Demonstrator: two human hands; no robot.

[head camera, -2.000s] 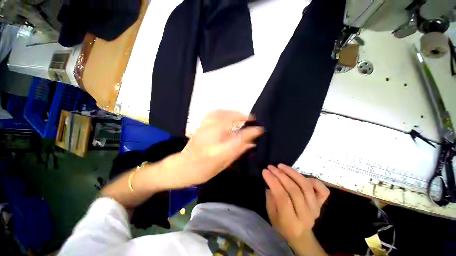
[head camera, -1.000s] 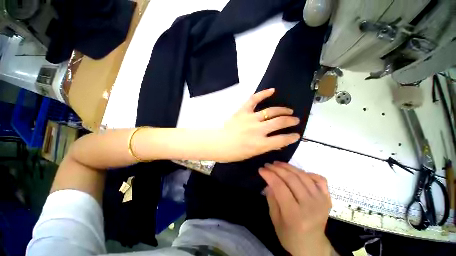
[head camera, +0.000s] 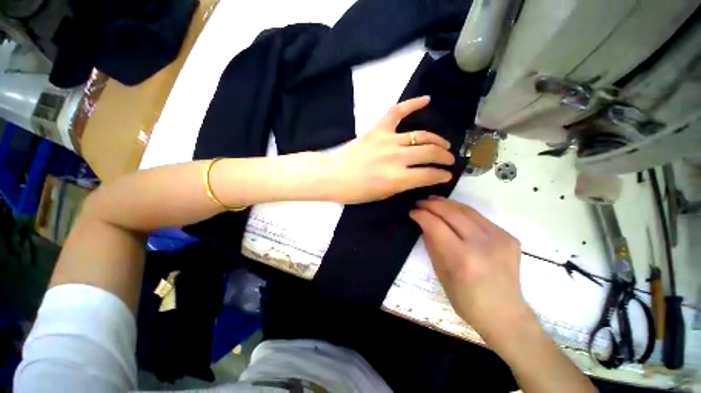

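Observation:
The black garment piece [head camera: 377,238] runs from the sewing machine's needle area down over the table's front edge. My left hand [head camera: 396,161] lies flat on it with fingers spread, its fingertips beside the presser foot area. My right hand [head camera: 469,242] is at the cloth's right edge, thumb and fingertips together on it. The cloth under the fingertips is hidden. The off-white machine head [head camera: 592,54] stands above, at the upper right. A small tan block [head camera: 483,152] sits beside the needle area.
Shears [head camera: 621,307], an orange-handled tool [head camera: 657,303] and a black-handled screwdriver [head camera: 673,330] lie at the right. A dark thread with a knot [head camera: 570,267] crosses the bed. More black cloth [head camera: 238,107] loops on the table's left. Dark pieces with a cream tag [head camera: 167,292] hang below.
My left hand has come down flat on the cloth and moved up towards the needle. My right hand has moved up along the cloth's edge. The view has shifted, with the machine head filling more of it.

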